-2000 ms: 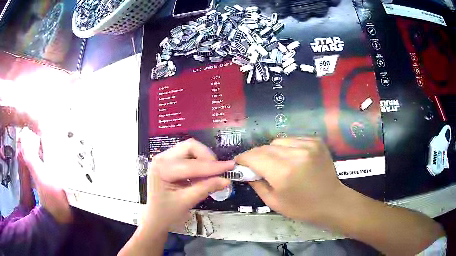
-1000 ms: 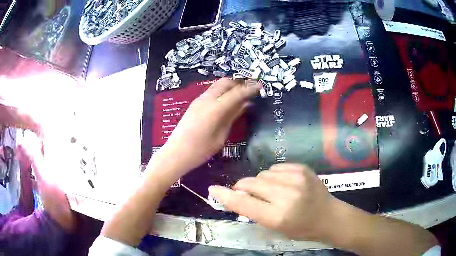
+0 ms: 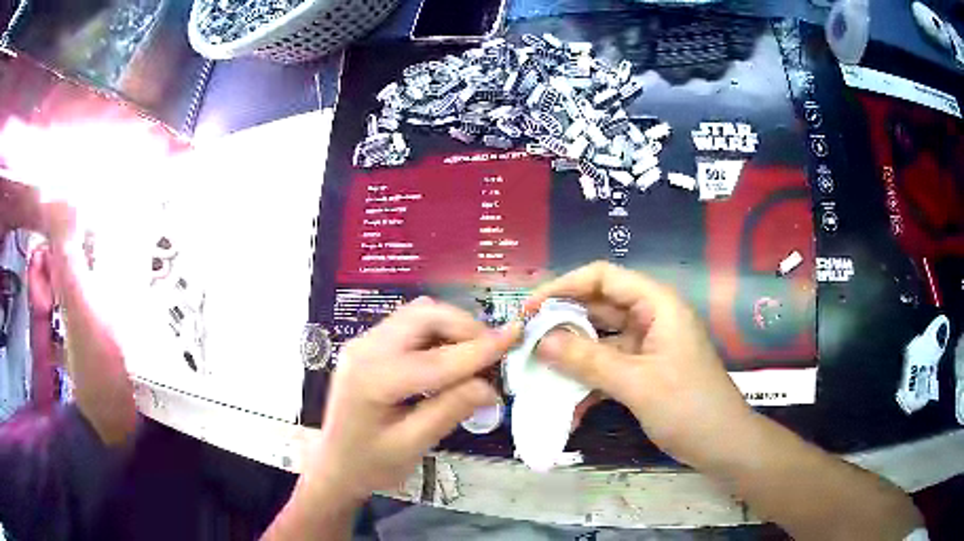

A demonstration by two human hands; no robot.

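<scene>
My right hand grips a white rounded plastic housing, its thumb in the round opening. The narrower end points down towards the table edge. My left hand has its thumb and fingers together at the housing's upper left rim; whether they pinch a small piece is hidden. A small round whitish pot lies just below my left fingertips, partly covered. A heap of small white and black pieces lies at the top of the printed mat. A small white piece shows beside the housing's lower tip.
White perforated basket of small pieces at upper left, dark phone beside it. White sheet with units at left, under glare. Another person's arm at far left. Loose white piece and white tag-shaped item at right.
My left hand has come back from the heap to the housing. My right hand has risen from beside the pot and turned the housing, opening up. The thin stick no longer shows.
</scene>
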